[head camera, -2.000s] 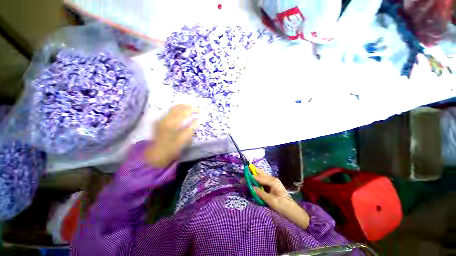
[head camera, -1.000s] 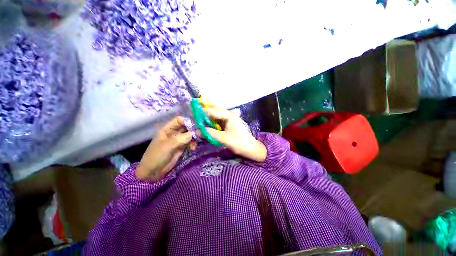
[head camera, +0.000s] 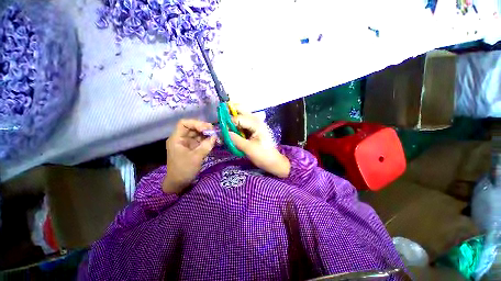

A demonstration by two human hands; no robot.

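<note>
My right hand (head camera: 257, 144) holds the scissors (head camera: 213, 74) by their green and yellow handles. The dark blades look closed and point up and away over the table edge. My left hand (head camera: 188, 151) pinches a small purple-and-white ribbon piece (head camera: 210, 133) between thumb and fingers, close beside the green handle. Part of the piece is hidden by the fingers. A pile of looped purple pieces (head camera: 159, 19) lies on the white table cover (head camera: 110, 122). Tiny purple offcuts (head camera: 181, 85) lie nearer the table edge.
A clear plastic bag of purple pieces (head camera: 52, 82) stands at the table's left. A red stool (head camera: 379, 159) is on the floor at right, with brown boxes (head camera: 438, 90) behind it. Another open box (head camera: 88, 203) is below the table at left. Small dark scraps (head camera: 305, 40) lie on the cover.
My left hand has come from over the table to the lap and now holds a ribbon piece. My right hand with the scissors has moved beside it. The view has tilted down.
</note>
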